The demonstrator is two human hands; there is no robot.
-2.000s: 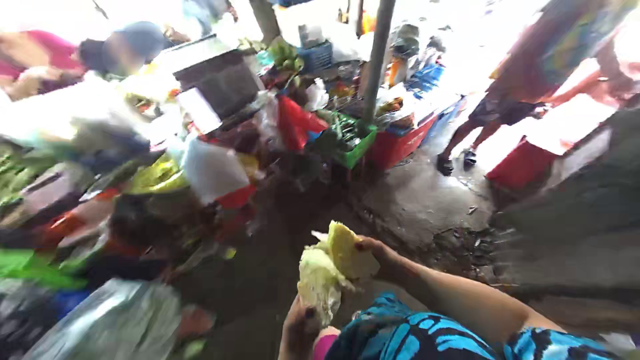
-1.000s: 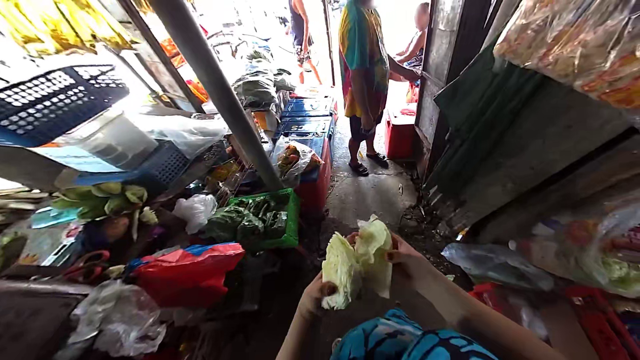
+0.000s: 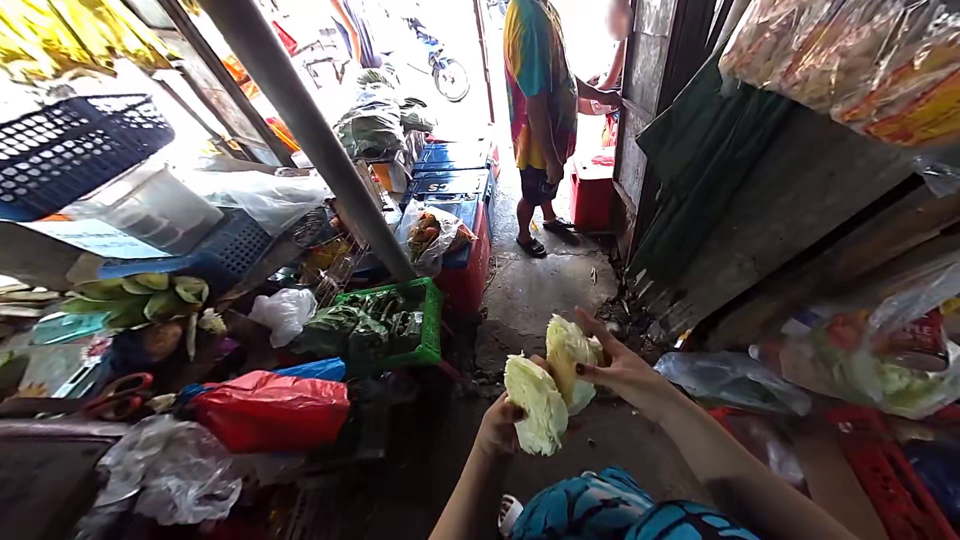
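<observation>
My left hand (image 3: 501,424) grips a pale green cabbage half (image 3: 534,409) from below, its cut, layered face showing. Against it, a little higher, a second cabbage piece (image 3: 571,356) rests in my right hand (image 3: 611,367), with the fingers spread around its right side and a finger raised over it. The two pieces touch or nearly touch. Both hands are in front of me above the dark floor, and part of the left fingers is hidden behind the cabbage.
At left are a green crate (image 3: 431,322) of leafy greens, a red plastic bag (image 3: 274,411), scissors (image 3: 124,396) and a blue basket (image 3: 82,146). Blue-lidded coolers (image 3: 450,180) flank the walkway (image 3: 525,281), where a person (image 3: 541,97) stands. Bagged produce and a red crate (image 3: 892,480) are at right.
The view has swung considerably from the produce stall toward the walkway. Both hands still hold the cabbage pieces; since one second ago, the right hand's fingers have spread and lifted.
</observation>
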